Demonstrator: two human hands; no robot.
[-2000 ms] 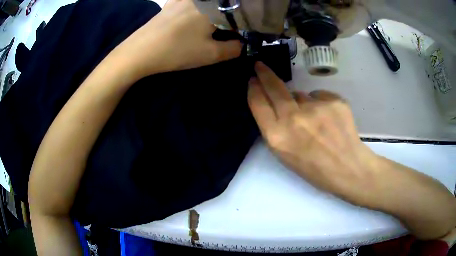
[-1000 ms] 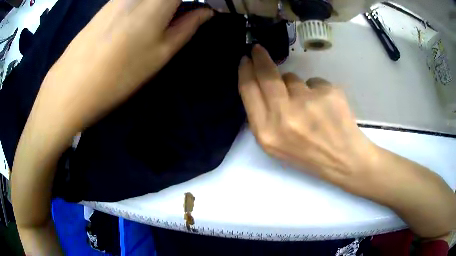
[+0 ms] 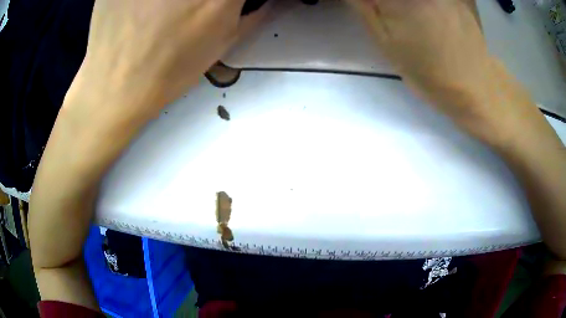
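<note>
The black garment (image 3: 37, 81) lies at the far left, partly behind my left forearm. A small piece of black fabric (image 3: 253, 5) shows at the top edge by my left hand. My left hand (image 3: 167, 37) is at the top left and its fingers are cut off or hidden. My right hand (image 3: 416, 31) is at the top right, its fingers also cut off by the top edge. What either hand holds cannot be seen. The needle and presser foot are out of the picture.
The white table (image 3: 323, 155) has brown chipped spots and a printed ruler (image 3: 310, 252) along its near edge. The grey machine bed (image 3: 310, 40) has a rounded cutout. A blue bin (image 3: 118, 282) with dark pieces is below the edge. A dark tool tip (image 3: 507, 5) shows top right.
The view has tipped down, so the machine head has left the picture. The garment has moved from the middle to the far left. Both hands are now at the top edge.
</note>
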